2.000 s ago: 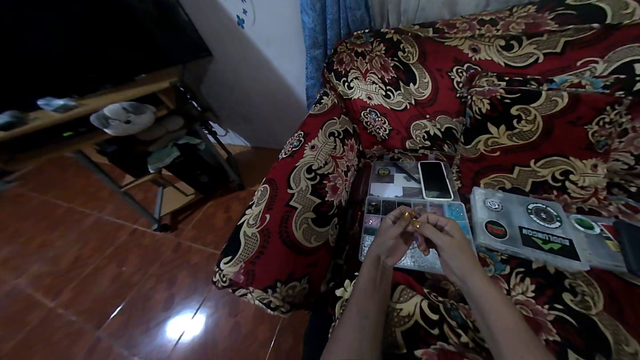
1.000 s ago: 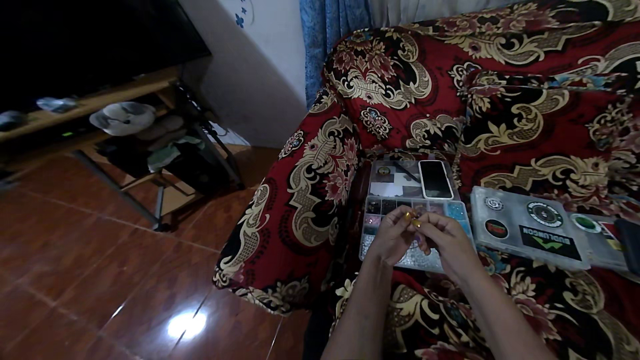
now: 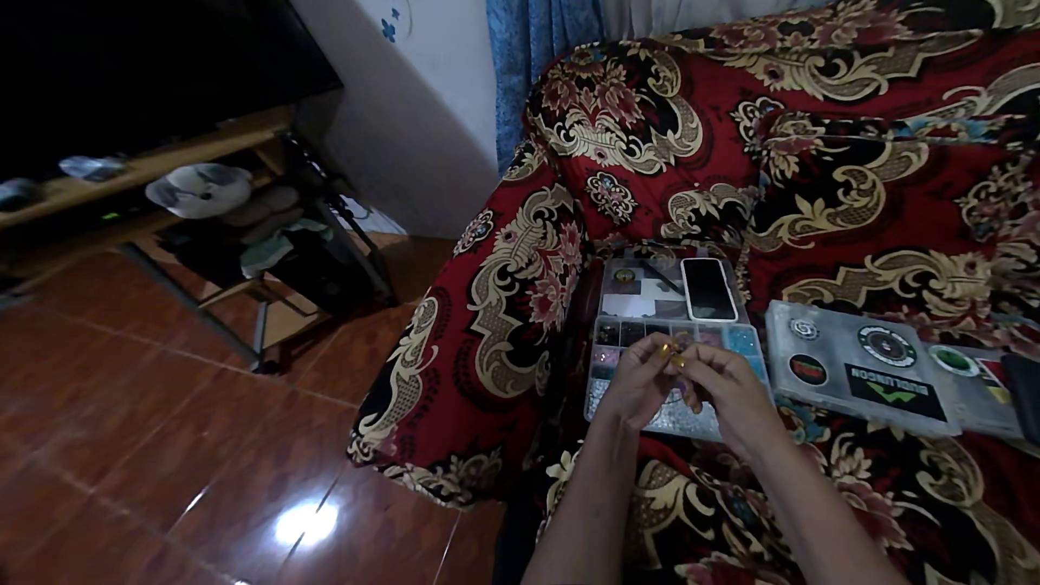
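Note:
My left hand (image 3: 638, 383) and my right hand (image 3: 725, 390) meet fingertip to fingertip over an open plastic compartment box (image 3: 597, 406) on the sofa. Thumbs and forefingers are pinched together, and the nails look golden. A thin dark strand or cord (image 3: 673, 397) seems to hang between the hands; what the fingertips pinch is too small to tell. Small beads in several colours fill the box's compartments, with clear or silvery ones in the front section. Behind, the raised or laid-back lid (image 3: 621, 305) carries a phone with a white edge (image 3: 708, 290).
Right of the box lies a closed translucent plastic case (image 3: 837, 398) with stickers, and beside it another case (image 3: 987, 394) and a dark object (image 3: 1022, 390). The sofa's patterned armrest (image 3: 487, 349) rises at the left. Farther left stands a wooden TV stand (image 3: 154, 166) with a plush toy (image 3: 201, 192).

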